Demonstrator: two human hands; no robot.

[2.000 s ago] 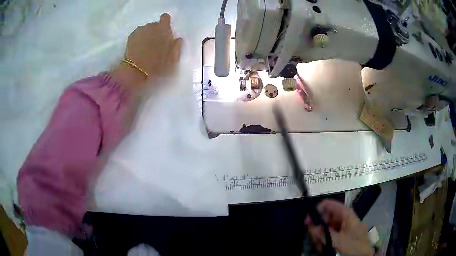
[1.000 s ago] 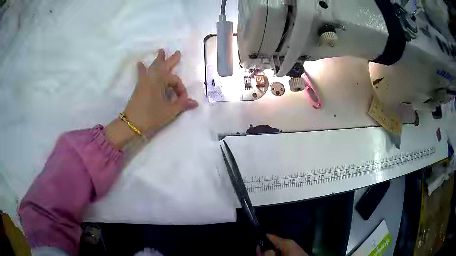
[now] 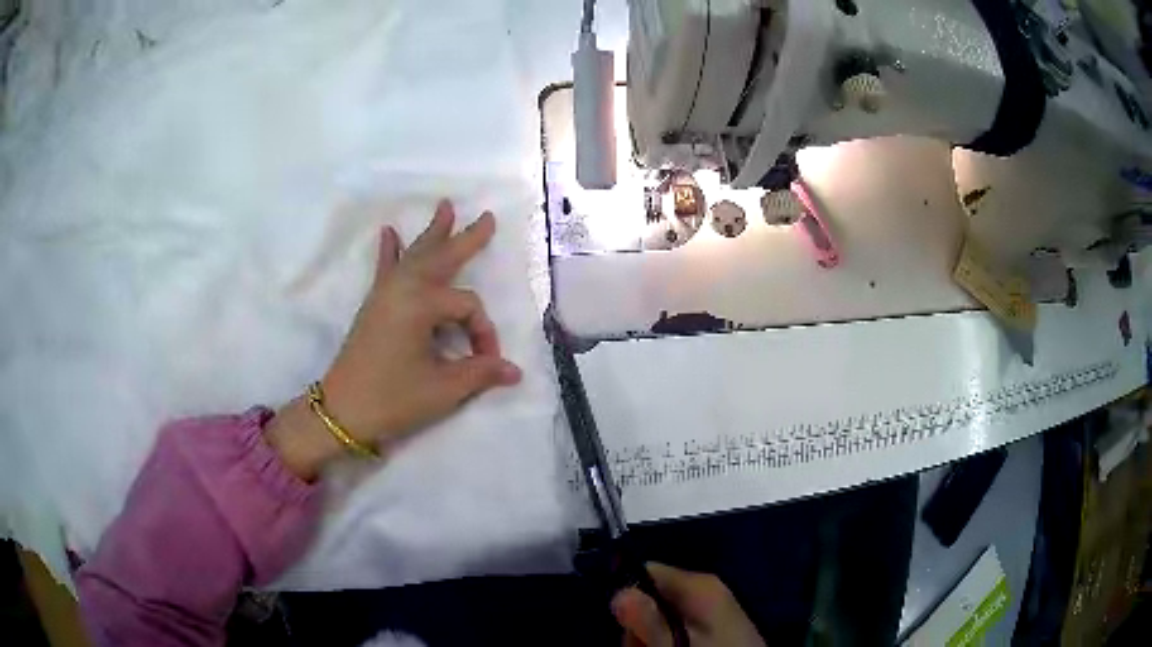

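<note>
White cloth (image 3: 253, 164) covers the left part of the table, its right edge beside the needle plate. My left hand (image 3: 430, 322) lies on the cloth, thumb and forefinger pinched together at its surface, other fingers spread. Whether a fold is held between them is hard to tell. My right hand (image 3: 689, 609), partly cut off by the bottom edge, holds black scissors (image 3: 590, 442) by the handles. The long blades point away from me along the cloth's right edge, tips near the plate's front left corner. They look nearly closed.
The sewing machine head (image 3: 809, 89) stands at the upper right, with a lamp (image 3: 594, 120) left of the needle. Pink snips (image 3: 815, 228) and a tan ticket (image 3: 994, 284) lie on the bed. A printed ruler (image 3: 872, 423) runs along the table's front. A dark phone-like rectangle (image 3: 964, 493) lies below it.
The scissors have swung left from over the ruler to the cloth's right edge, and the blades look closer together. My left hand has moved towards me, its thumb and forefinger now pinched.
</note>
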